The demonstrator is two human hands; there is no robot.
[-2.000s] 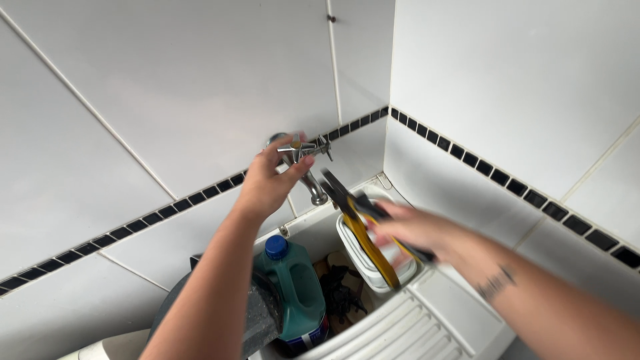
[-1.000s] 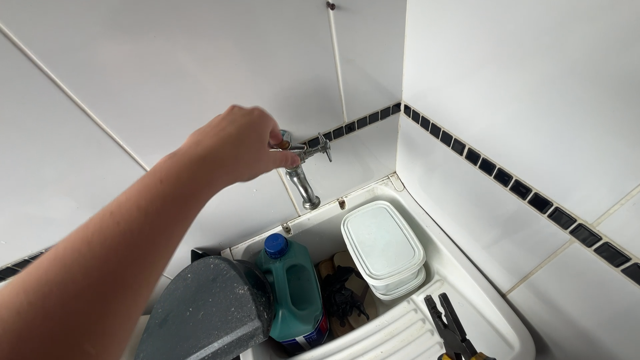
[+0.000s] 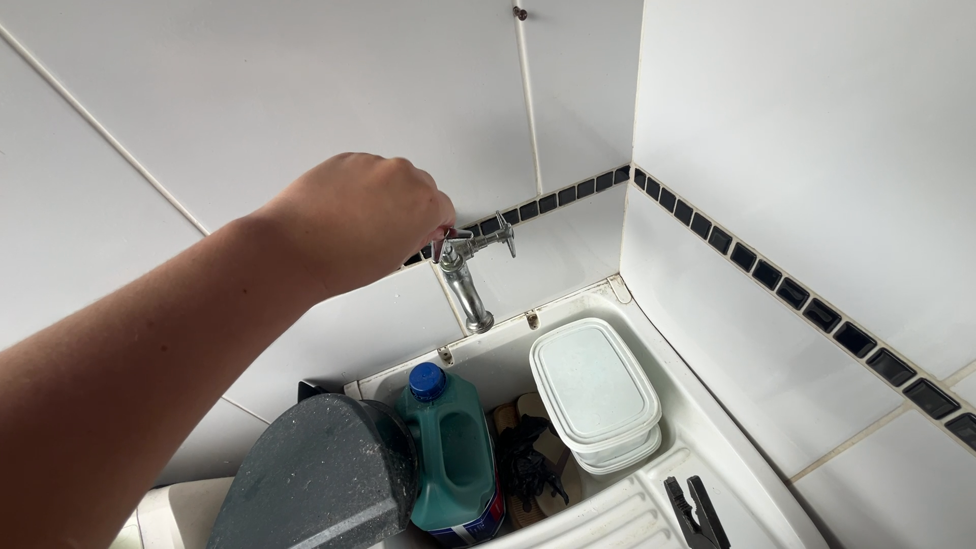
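Note:
My left hand (image 3: 374, 217) reaches in from the left, its fingers closed at the handle end of a chrome wall tap (image 3: 465, 286); the fingertips are mostly hidden behind the hand. The tap's spout points down above the back edge of a white laundry sink (image 3: 709, 389). A second cross-shaped handle (image 3: 505, 232) sticks out on the tap's right. Black-jawed pliers (image 3: 695, 515) lie on the sink's ribbed ledge at the lower right, their handles cut off by the frame edge. My right hand is out of view.
In the sink stand a green plastic jug with a blue cap (image 3: 450, 450), stacked white lidded containers (image 3: 598, 385) and a crumpled black item (image 3: 534, 457). A dark grey plastic lid or bin (image 3: 320, 473) is at the left. Tiled walls (image 3: 778, 137) meet behind the sink.
My right hand held the pliers near the tap two seconds ago; they now lie on the ledge and that hand has left the view. My left hand remains at the tap.

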